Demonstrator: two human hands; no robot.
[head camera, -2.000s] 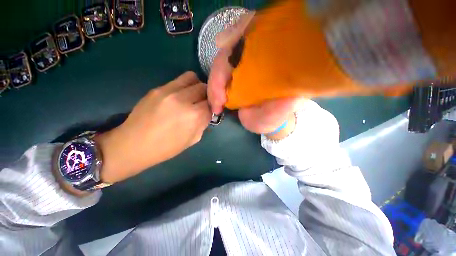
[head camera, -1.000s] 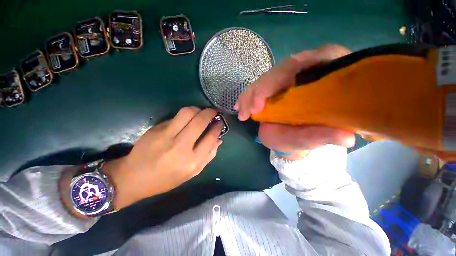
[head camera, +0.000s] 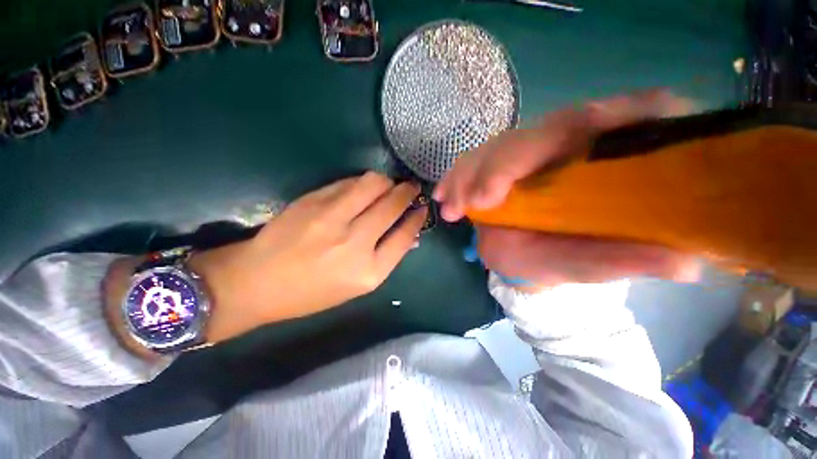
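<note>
My left hand (head camera: 327, 246) lies on the green mat, its fingers on a small watch case (head camera: 426, 213) that is mostly hidden under the fingertips. My right hand (head camera: 528, 193) is shut on a large orange electric screwdriver (head camera: 654, 202). Its front end points left towards the watch case; the tip is hidden by my fingers and slightly blurred. The round silver screw tray (head camera: 443, 99) lies just beyond both hands, with shiny screws over its far and right part.
Several watch cases (head camera: 130, 40) stand in a curved row at the far left. One separate case (head camera: 348, 29) lies left of the tray. Tweezers (head camera: 551, 5) lie at the far edge. Black ribbed items (head camera: 779, 54) are at the far right. A small white piece (head camera: 396, 303) lies near my body.
Since two seconds ago, the screwdriver and right hand have moved off the tray to the right, uncovering it. Since one second ago, the view has shifted and both hands sit closer together at the watch case.
</note>
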